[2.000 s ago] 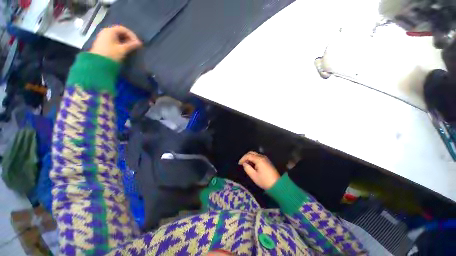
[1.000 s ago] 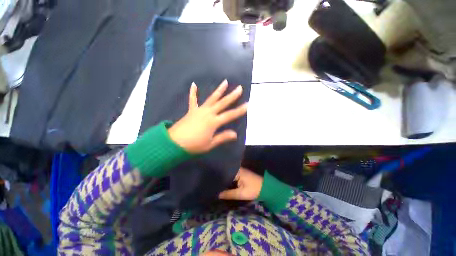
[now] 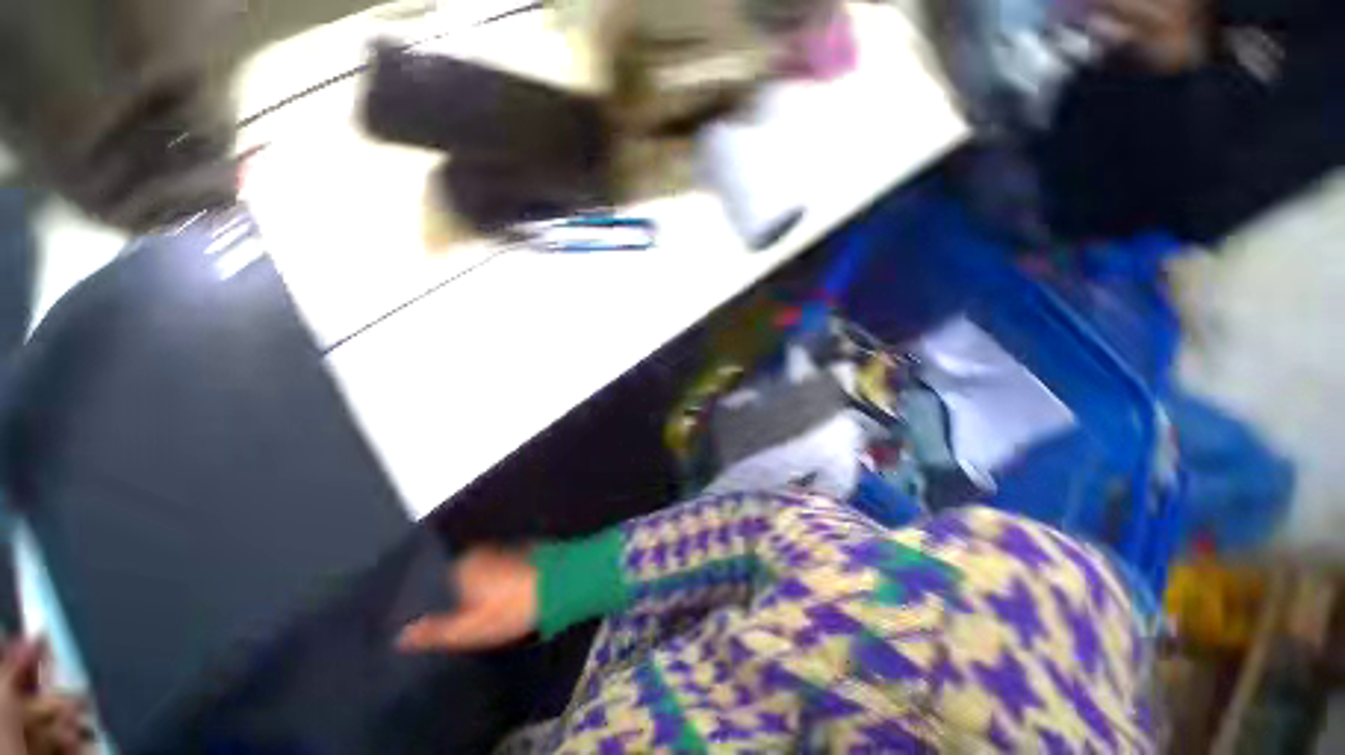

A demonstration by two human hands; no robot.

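The picture is blurred. The dark garment panel (image 3: 192, 472) lies on the white table at the left and hangs over its front edge toward the lap. Its far end reaches the bright metal parts at the needle area (image 3: 229, 244). My right hand (image 3: 480, 597) is at the panel's right edge, below the table edge, with fingers pointing left; whether it grips the cloth is unclear. My left hand (image 3: 44, 708) is at the lower left, beside the panel, cut off by the picture's edge and blurred.
Turquoise-handled thread snips (image 3: 598, 233) lie on the white table (image 3: 487, 384) near a black machine housing (image 3: 516, 140). A white roll (image 3: 752, 177) is by the table edge. A blue basket (image 3: 1092, 487) holds scraps. Another person's dark sleeve (image 3: 1180, 133) shows upper right.
The view has swung right, so the panel and machine now appear further left. My left hand is no longer spread on the panel's middle. My right hand stays near the panel's edge.
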